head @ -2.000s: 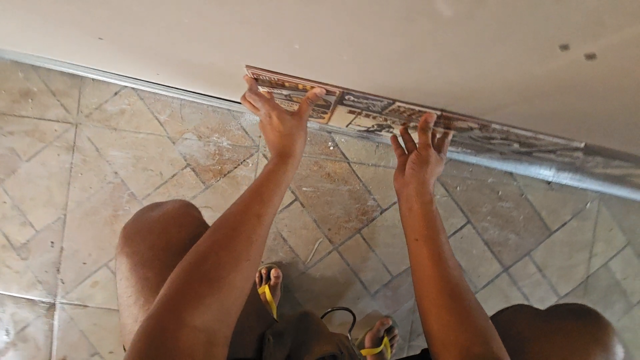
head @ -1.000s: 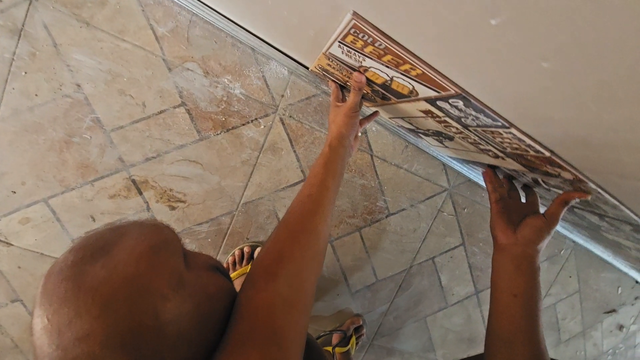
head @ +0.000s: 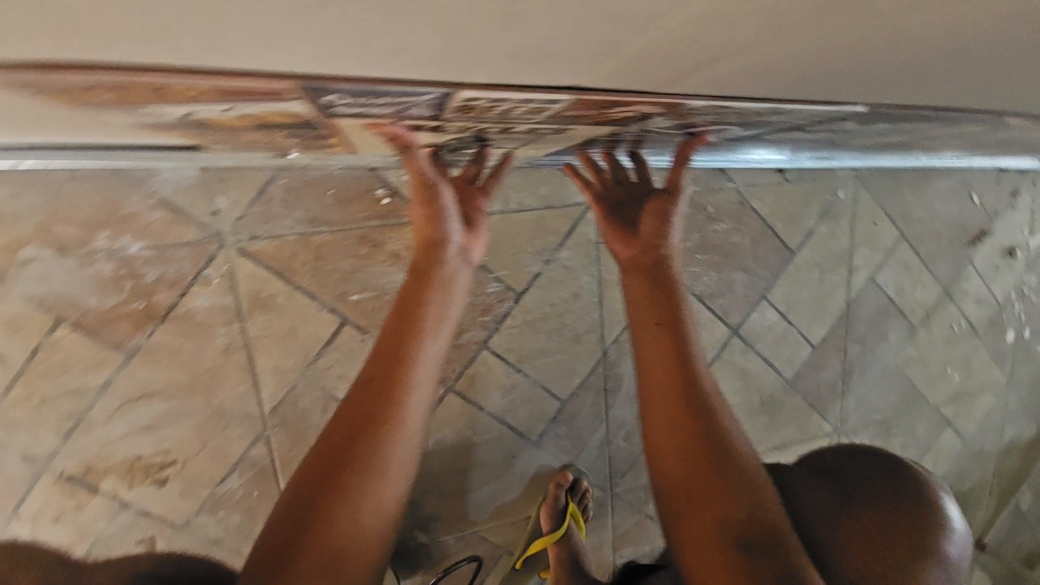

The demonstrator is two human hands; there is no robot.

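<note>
A long printed panel (head: 520, 110), with pictures and lettering, lies flat along the lower part of a pale wall (head: 520, 41), blurred and seen at a steep angle. Both palms face it with fingers spread. My left hand (head: 451, 191) touches or nearly touches its lower middle part. To the right of that, my right hand (head: 638, 191) has its fingertips at the panel's lower edge. Neither hand is closed round anything; firm contact cannot be told through the blur.
Below the panel a shiny metal strip (head: 812, 157) runs along the wall's foot. Patterned tiles (head: 520, 236) with bits of debris cover the floor. A foot in a yellow-strapped sandal (head: 561, 528) stands at bottom centre, with a dark looped cord (head: 459, 569) beside it.
The view has turned and shifted. My hands are closer together than one second ago, when my left hand was near the panel's left end, and the panel now shows more edge-on.
</note>
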